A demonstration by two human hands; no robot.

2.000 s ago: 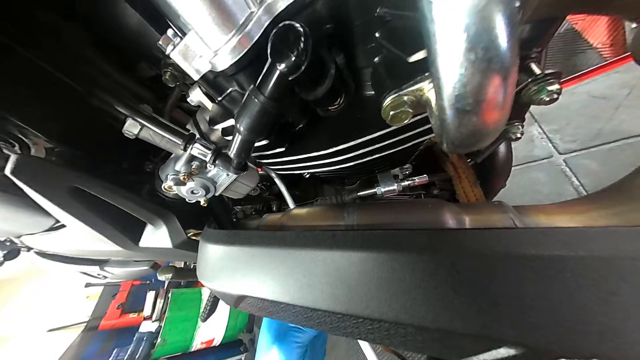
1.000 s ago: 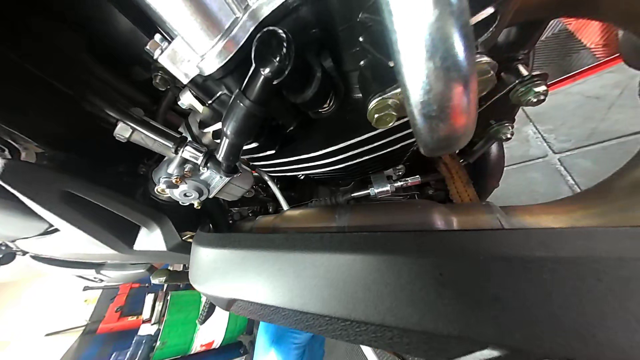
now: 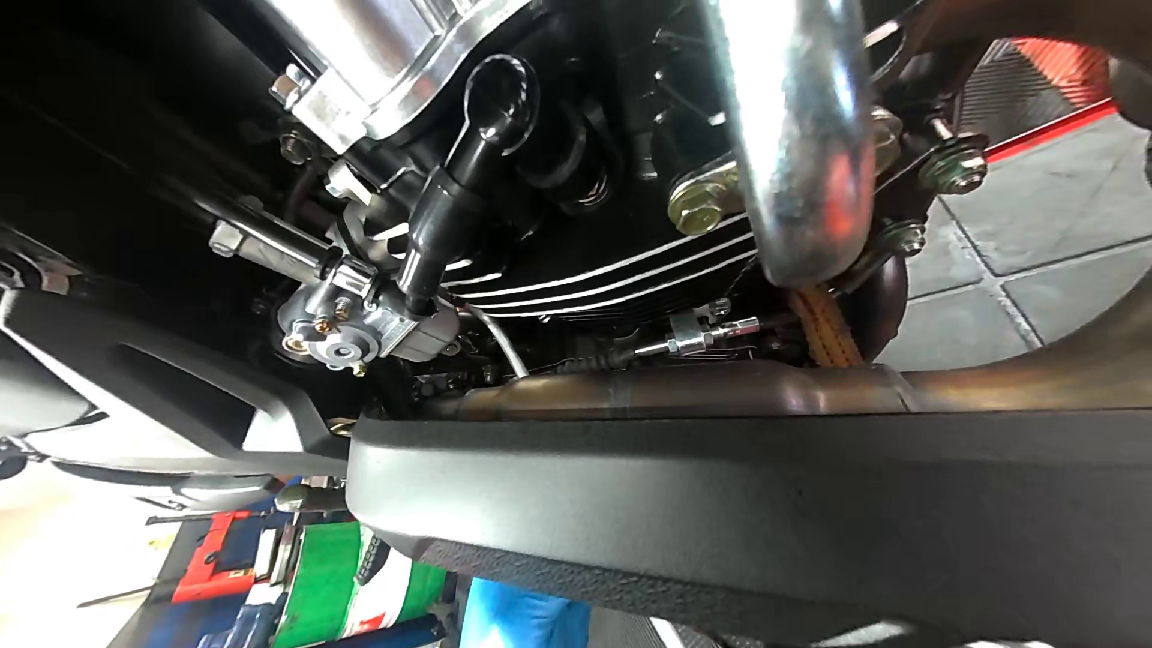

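Note:
Neither of my hands shows in the head view. A motorcycle's engine fills the frame, with black cooling fins (image 3: 603, 279) at the middle. Left of them sits a metal carburetor (image 3: 342, 333), and above it a black rubber elbow hose (image 3: 459, 171) runs down toward it. A cable adjuster (image 3: 702, 333) lies just above the bronze-tinted exhaust pipe (image 3: 648, 391). A shiny metal tube (image 3: 801, 135) comes down from the top, with a yellowish hex bolt (image 3: 697, 209) beside it. A brown strap-like piece (image 3: 823, 328) hangs behind the tube's lower end.
A long matte black cover (image 3: 720, 504) spans the lower right. At the far left is a black bracket (image 3: 180, 378). Beyond are a green and white drum (image 3: 319, 576), a red tool (image 3: 211, 558), something blue (image 3: 522, 616) and grey floor tiles (image 3: 1062, 243) with a red edge strip.
The view shifts slightly, and the shiny metal tube appears further left against the engine than two seconds ago. No part has plainly moved.

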